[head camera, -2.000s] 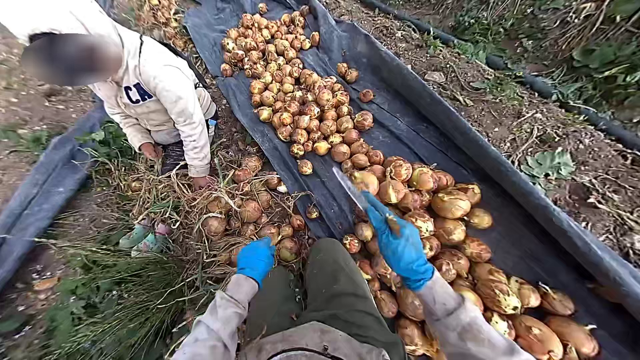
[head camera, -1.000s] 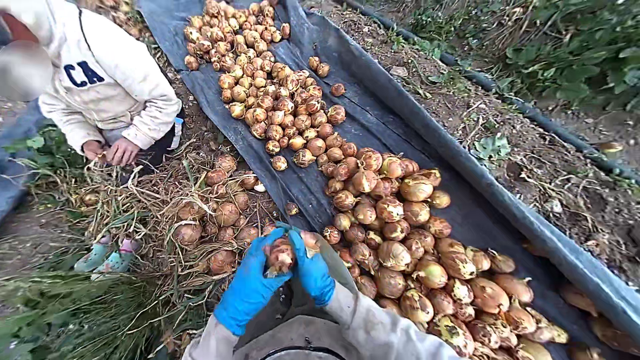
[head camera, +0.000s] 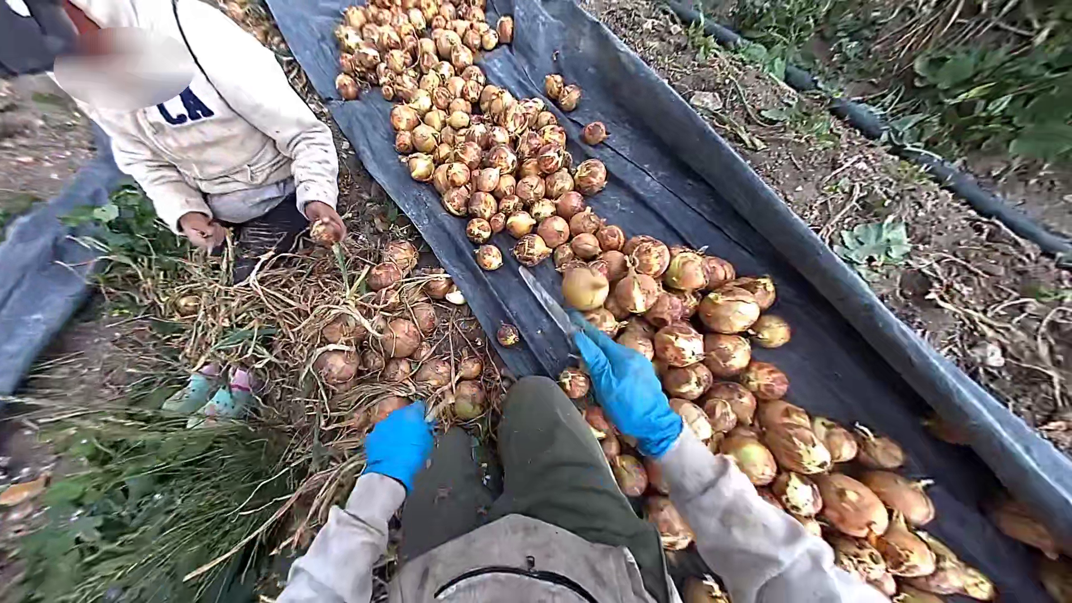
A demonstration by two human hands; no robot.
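My right hand [head camera: 624, 381], in a blue glove, grips a knife [head camera: 548, 306] whose blade points up and left over the dark ground sheet. Beneath and beside it lies a large pile of trimmed onions [head camera: 678, 343]. My left hand [head camera: 399, 444], also gloved in blue, is at the lower edge of a heap of untrimmed onions [head camera: 402, 337] with dry tops; its fingers are mostly hidden, so whether it holds an onion cannot be told. Smaller onions [head camera: 502, 159] form a pile farther up the sheet.
At the left, a person in a pale hooded sweatshirt [head camera: 218, 126] holds an onion [head camera: 325, 232] over the dry tops. Green and pink shoes [head camera: 219, 394] lie by the green plants [head camera: 167, 494]. A black hose [head camera: 946, 167] runs along the soil beyond the sheet's raised edge [head camera: 837, 285].
One second ago both my hands were together around an onion; now they are apart, the left at the untrimmed heap and the right over the sheet with the knife. The other person has reached out an arm.
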